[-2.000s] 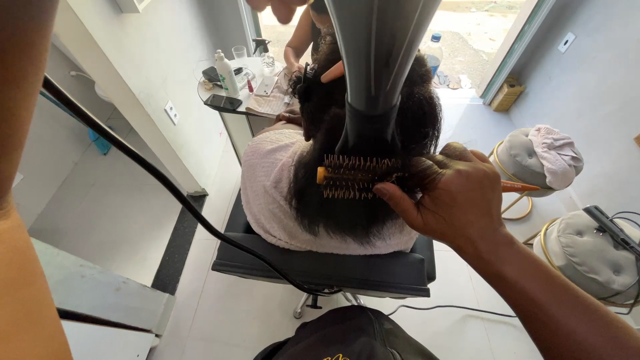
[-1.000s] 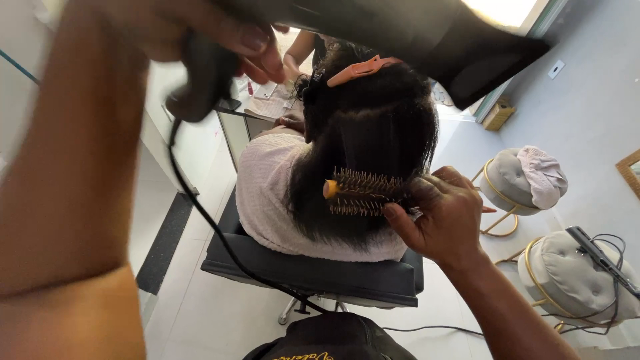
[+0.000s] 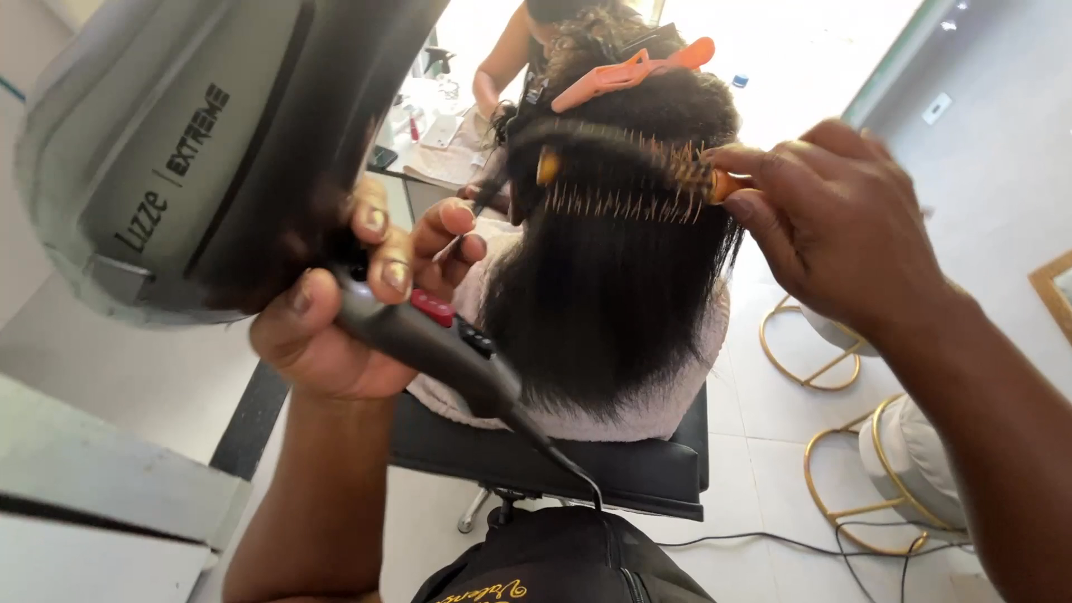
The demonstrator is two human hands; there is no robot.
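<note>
My left hand (image 3: 360,310) grips a dark hair dryer (image 3: 209,142) near the top of its handle; two of its fingertips are close to a thin strand of hair at the left of the seated person's head. My right hand (image 3: 829,209) holds the orange handle of a round bristle brush (image 3: 624,180), which lies level in the dark straight hair (image 3: 595,310) at the back of the head, with hair passing over its barrel. Above the brush, an orange sectioning clip (image 3: 632,74) holds the upper hair. A light towel (image 3: 645,419) covers the person's shoulders.
The person sits in a black chair (image 3: 578,469). Ahead, another person's arm (image 3: 502,63) reaches over a small table (image 3: 435,163) bearing phones. Stools with gold frames (image 3: 808,381) stand at right, a cable (image 3: 754,536) crosses the floor, and a white cabinet (image 3: 100,494) is at lower left.
The brush has moved up the back of the head from the lower hair. The dryer has swung from over the head to the left, and its nozzle is out of view.
</note>
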